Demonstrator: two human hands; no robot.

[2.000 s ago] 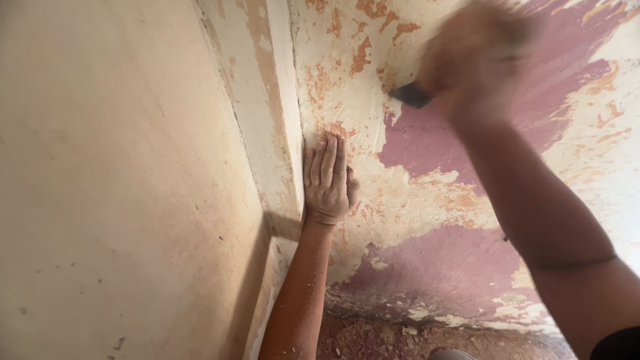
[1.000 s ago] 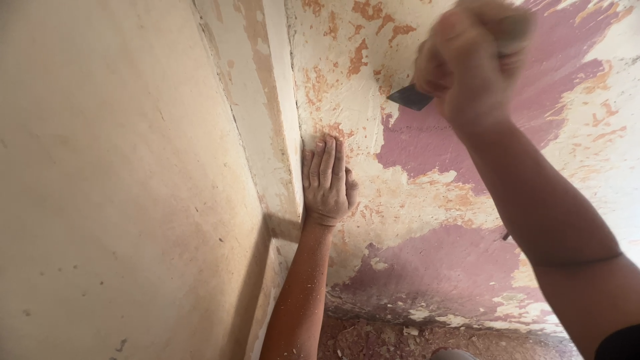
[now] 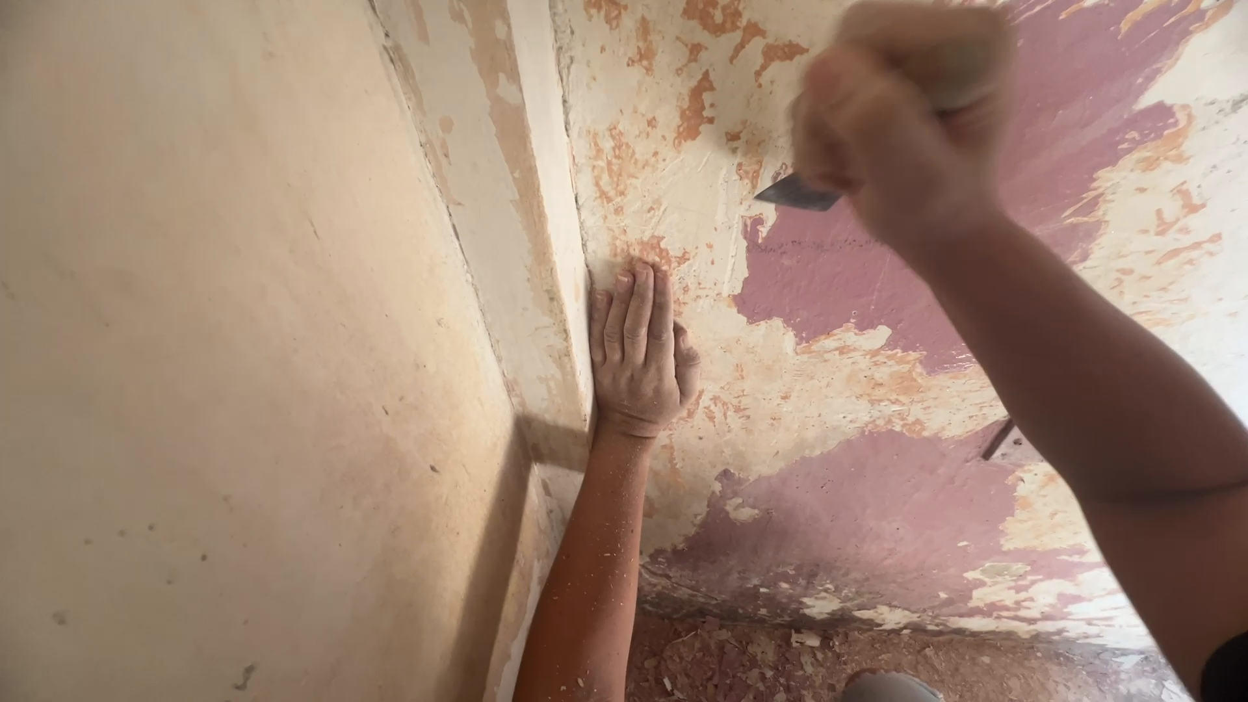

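My left hand (image 3: 639, 361) lies flat against the wall beside the raised trim, with its fingers pointing up and nothing in it. Up and to the right, my right hand (image 3: 902, 122) is closed around a scraper, blurred by motion. The scraper's dark metal blade (image 3: 798, 193) juts out to the left, near the upper left edge of the purple paint (image 3: 877, 283). Whether the blade touches the wall cannot be told, and its handle is mostly hidden in my fist. Bare cream and orange patches (image 3: 697, 107) surround the purple areas.
A pale wall surface (image 3: 244, 341) fills the left side, bordered by a long raised trim (image 3: 551, 195). Paint flakes litter the floor (image 3: 741, 663) at the wall's foot, where a rounded grey thing (image 3: 887, 687) shows. A thin dark rod (image 3: 998, 439) sticks out near my right forearm.
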